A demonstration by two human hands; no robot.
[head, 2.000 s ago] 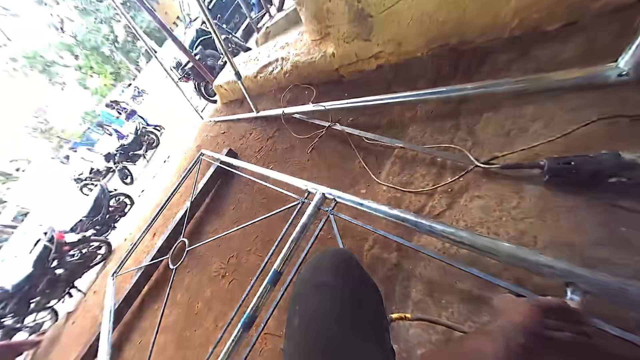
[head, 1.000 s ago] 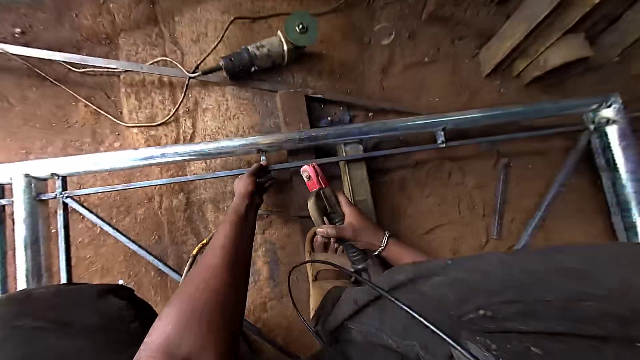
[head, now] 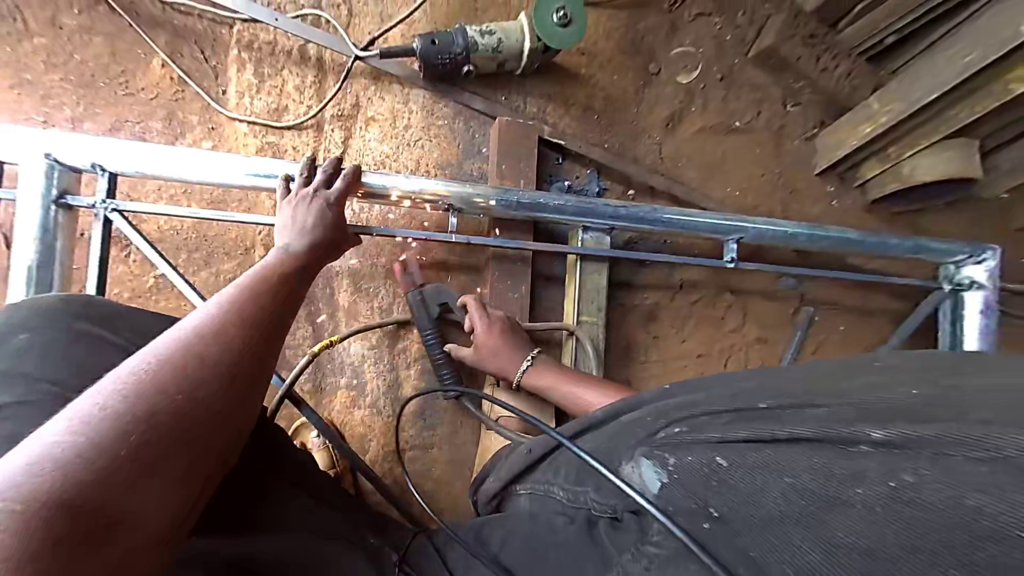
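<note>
My left hand [head: 316, 210] lies over the round steel tube [head: 640, 214] and the thin bar [head: 512, 243] just beneath it, with the fingers spread across the tube. Orange sparks fly beside it, along the tube and near the tip of a welding electrode holder [head: 432, 336]. That holder has a red jaw end and a black ribbed handle. My right hand [head: 494, 340] is at the holder's lever, fingers curled, and the handle leans up and left of it. Short stubs [head: 730, 251] join bar and tube. No electrode can be made out.
An angle grinder [head: 480, 50] with a green disc lies beyond the tube, its cord [head: 240, 116] looped on the dirt. A brown steel beam [head: 513, 160] and another metal section [head: 588, 296] lie under the frame. Metal offcuts [head: 920, 80] are stacked upper right. Cables run across my legs.
My left hand has gone from beside a stub to lying over the tube and bar. The electrode holder has moved left and sparks have appeared. The view has shifted greatly since the oldest frame.
</note>
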